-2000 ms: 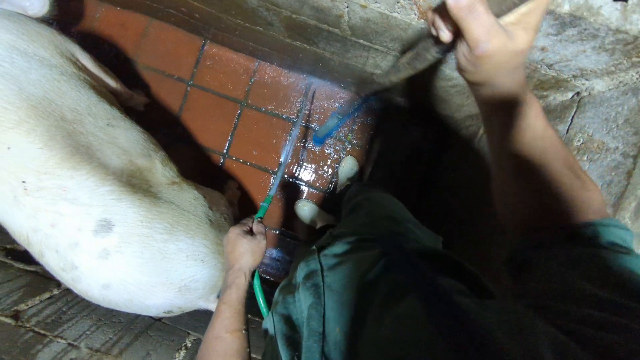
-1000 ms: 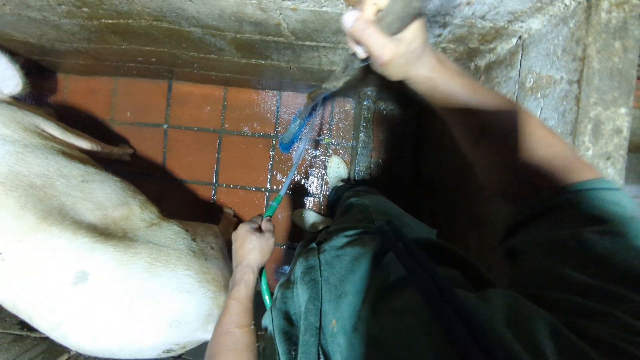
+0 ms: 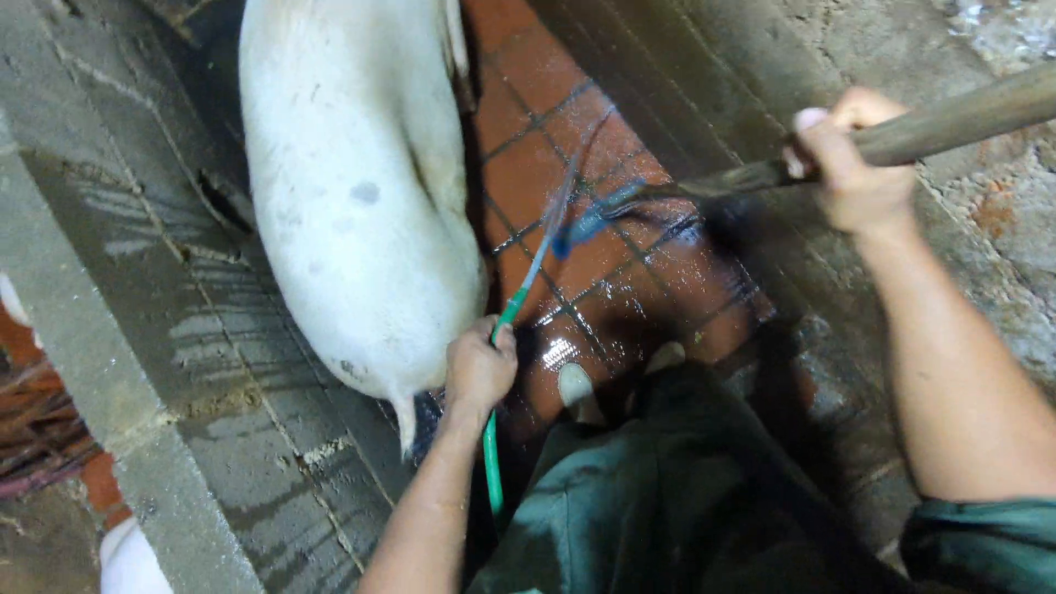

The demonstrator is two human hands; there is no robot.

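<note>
My left hand (image 3: 480,363) grips a green hose (image 3: 492,462) close to its end, and a stream of water (image 3: 554,216) runs from it onto the wet red floor tiles (image 3: 528,177). In my right hand (image 3: 858,157) is a wooden handle (image 3: 965,120) that slants down to a blue broom head (image 3: 598,216), blurred, on or just over the tiles beside the stream. A white pig (image 3: 355,190) stands at the left, its tail (image 3: 404,421) next to my left wrist.
My light-coloured boots (image 3: 575,386) stand on the tiles below the broom. A low concrete wall (image 3: 124,388) runs along the left, with part of another white animal (image 3: 132,557) beyond it. Rough masonry (image 3: 982,239) borders the right side.
The view has turned strongly, so the pig now lies upright along the left of the picture. The broom has shifted relative to the water stream. Both hands keep their holds.
</note>
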